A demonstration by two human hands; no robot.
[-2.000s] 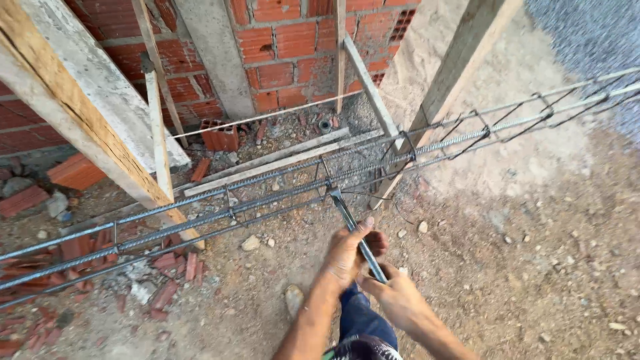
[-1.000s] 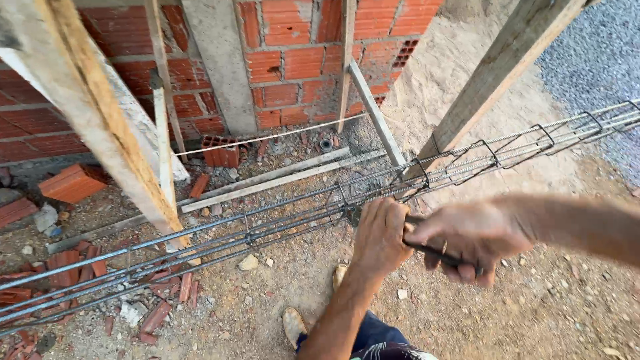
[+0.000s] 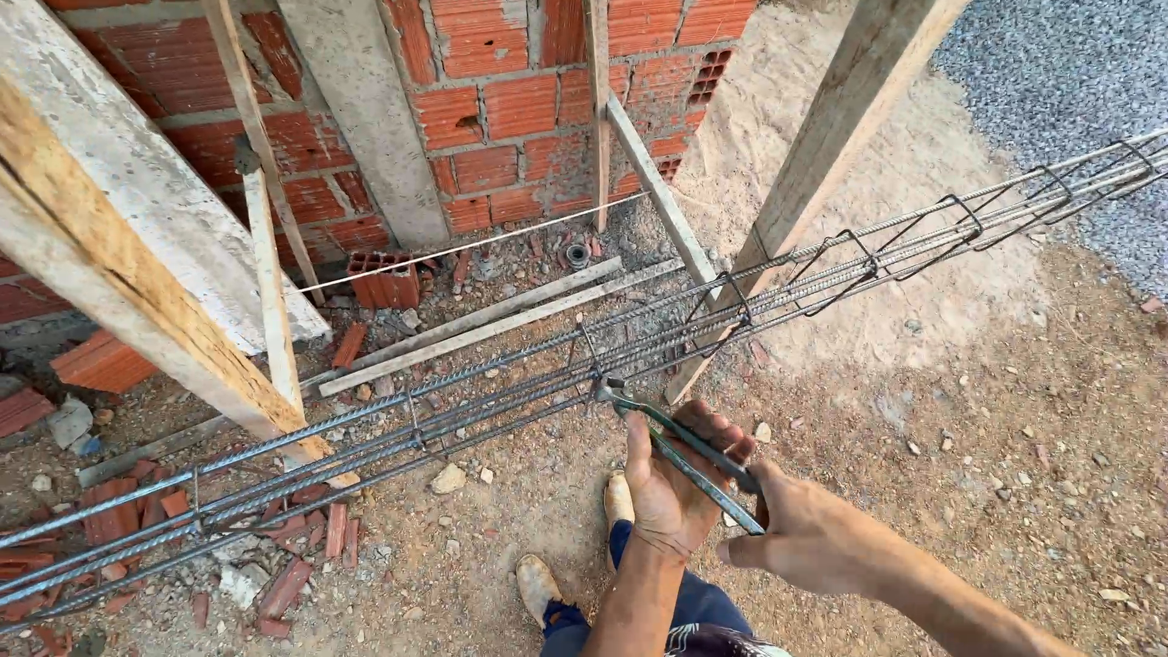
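A pair of end-cutting nippers, handles spread, has its jaws at a stirrup joint on the lower bars of a long rebar cage. My left hand lies palm up around the handles near the jaws, fingers curled over one of them. Nearer the handle ends, my right hand grips the tool. The cage runs from lower left to upper right, with wire stirrups along it. Whether the jaws hold wire is too small to tell.
Timber posts stand at right and left, behind the cage. Beyond are a hollow-brick wall, a taut string and boards on the ground. Broken bricks lie lower left, gravel upper right.
One second ago my hands were close together at the cage, hiding the nippers' jaws. Now the jaws show at the joint, the handles are spread, and the right hand is lower.
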